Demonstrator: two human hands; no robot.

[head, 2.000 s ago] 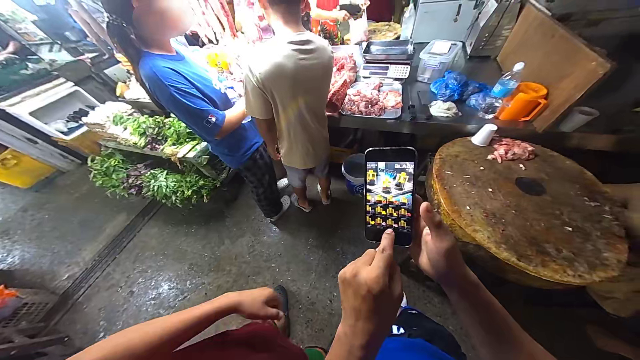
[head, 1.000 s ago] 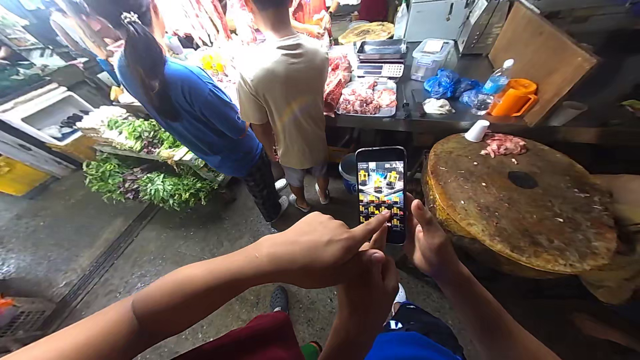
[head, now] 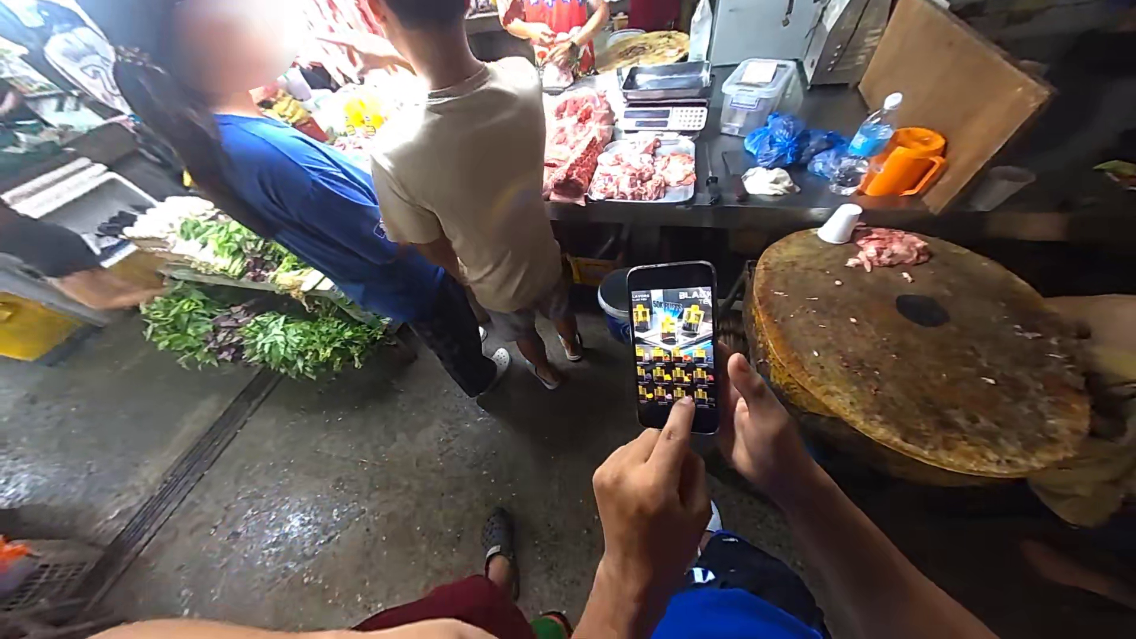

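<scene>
My right hand [head: 763, 417] grips a black smartphone [head: 673, 346] by its lower right edge, with the thumb raised beside it. The phone stands roughly upright, its lit screen showing rows of yellow-and-black product pictures and writing. My left hand [head: 648, 497] has its index finger extended onto the bottom part of the screen, the other fingers curled. Another person's bare forearm [head: 311, 628] lies along the bottom edge, at the left, below maroon cloth [head: 453, 608]. Blue cloth [head: 737, 614] shows between my forearms.
A round wooden chopping block [head: 923, 355] bears meat scraps [head: 887, 247] and a white cup [head: 839, 224]. Beyond are trays of meat [head: 643, 169], a scale [head: 661, 115] and an orange pitcher [head: 903, 162]. Two people [head: 470, 177] stand by leafy vegetables [head: 266, 333]. The floor [head: 355, 497] looks wet.
One second ago the other person's arm reached over my left hand to the phone; it has drawn back to the bottom edge. The phone remains in my right hand.
</scene>
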